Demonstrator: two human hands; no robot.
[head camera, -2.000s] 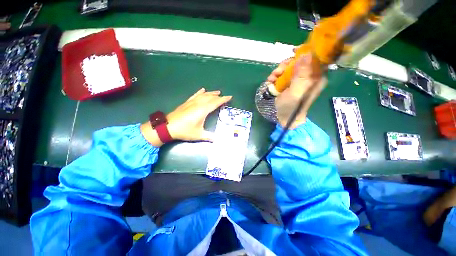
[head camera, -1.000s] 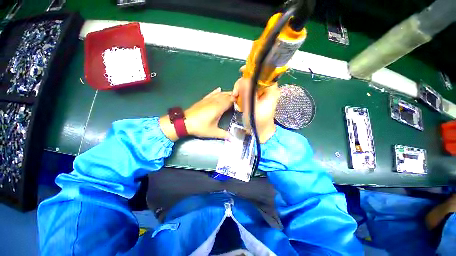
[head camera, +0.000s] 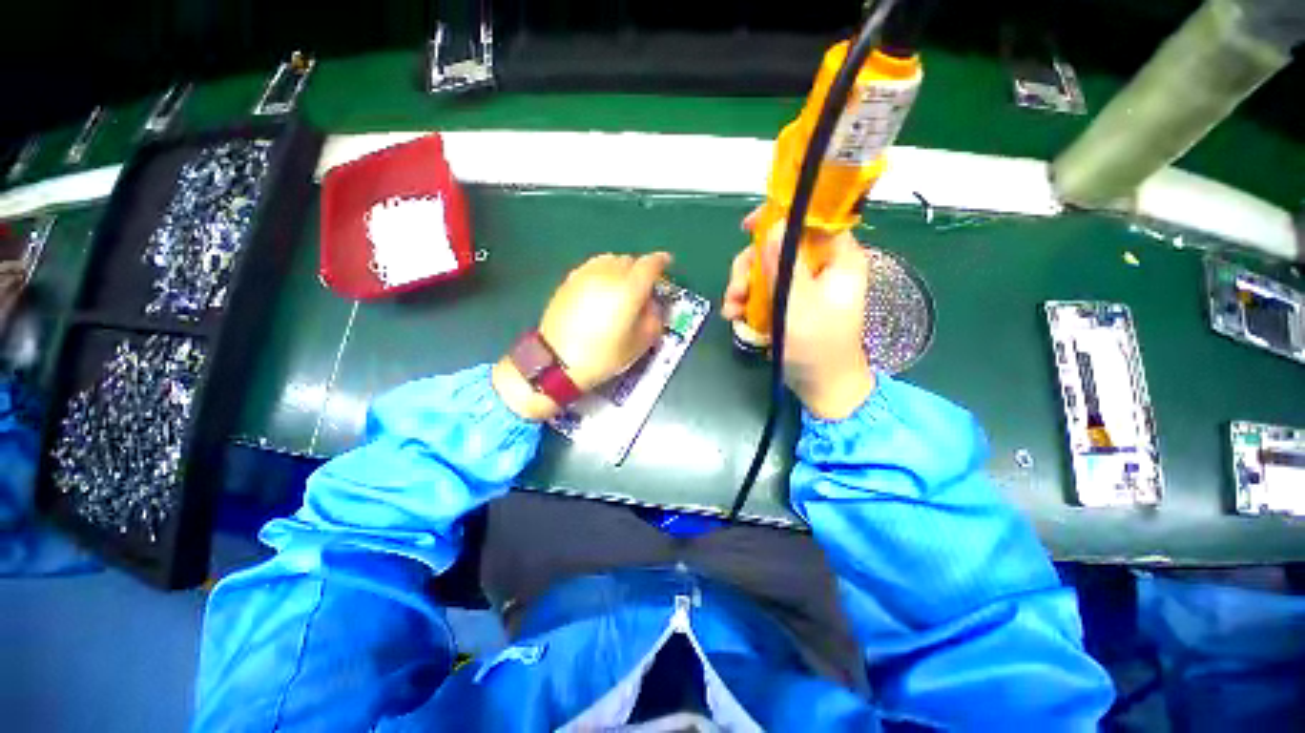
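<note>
A phone mid-frame assembly (head camera: 647, 390) lies tilted on the green work surface in front of me. My left hand (head camera: 604, 318) lies over its upper left part, fingers bent, and hides much of it. I cannot tell whether the fingers grip it. My right hand (head camera: 820, 308) is closed around the yellow-orange electric screwdriver (head camera: 844, 136), held nearly upright with its tip low, to the right of the phone and apart from it. The round speckled screw tray (head camera: 899, 312) is partly hidden behind my right hand.
A red bin (head camera: 338, 229) with white pieces and a black divided tray (head camera: 215, 337) of small metal parts stand at left. Phone frames (head camera: 1109, 404) lie at right and on the far green strip. A black cord (head camera: 790, 272) hangs before me. A pale-green post (head camera: 1145, 122) stands upper right.
The screwdriver has moved off the phone to the right in my right hand. The phone has turned so its top leans right, and my left hand has moved over it. The camera view has shifted.
</note>
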